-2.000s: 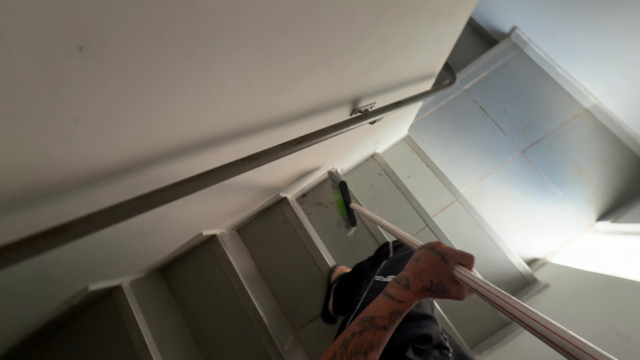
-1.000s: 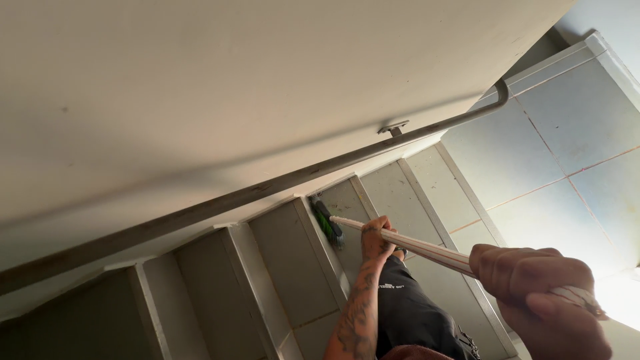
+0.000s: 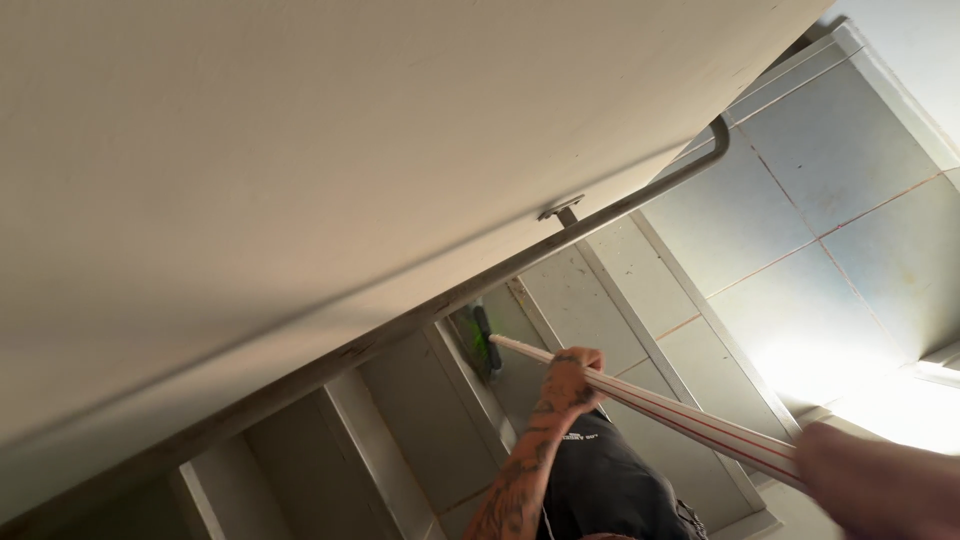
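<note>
My tattooed left hand (image 3: 576,375) is closed around the lower part of a white broom handle with red stripes (image 3: 690,420), not far above the broom head. My right hand (image 3: 855,472), blurred at the right edge, grips the same handle higher up. The broom head (image 3: 487,341) has a dark block and green bristles, blurred, and lies against a grey stair tread near the wall. Dark trousers (image 3: 600,472) on my leg show below my left forearm.
A metal handrail (image 3: 510,270) runs diagonally along the beige wall (image 3: 300,150), held by a bracket (image 3: 562,210). Grey steps with ridged edge strips (image 3: 637,322) carry small specks of debris. A tiled landing (image 3: 817,187) lies at upper right, brightly lit in part.
Two seconds ago only my left hand showed on the handle, farther from the broom head. My right hand has since come into view on the handle's upper part.
</note>
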